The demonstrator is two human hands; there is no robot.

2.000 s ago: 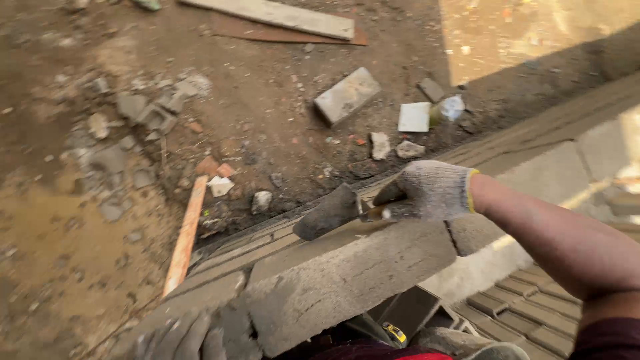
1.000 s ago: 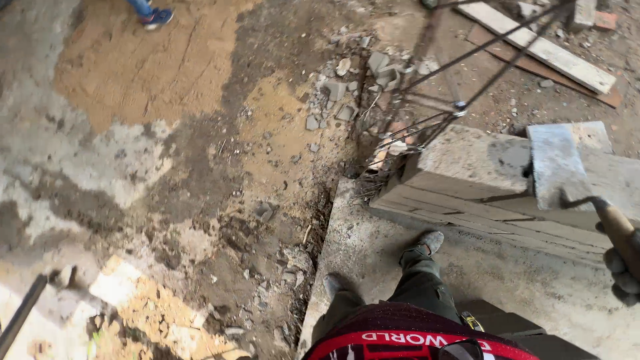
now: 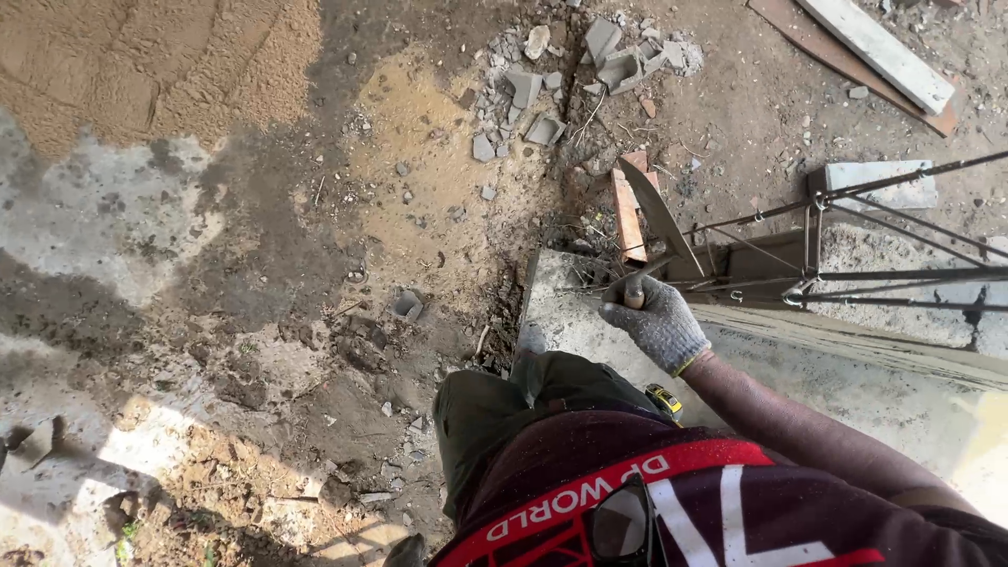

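Note:
My right hand, in a grey knit glove, is closed around the wooden handle of a trowel. The metal blade points up and left, turned nearly edge-on to the view. It is beside the end of a low block wall, near steel reinforcing bars tied with wire. A small dark grey shape at the bottom edge, left of my shirt, may be my left glove or a shoe; I cannot tell which. No other part of my left hand shows.
Concrete slab lies under my foot. Broken block pieces, a reddish brick-like strip and a long board lie on the dirt. Sand is spread at upper left. A yellow tape measure sits at my waist.
The trowel, over the wall top one second ago, is now off the wall's left end with its blade turned up. My view has swung considerably.

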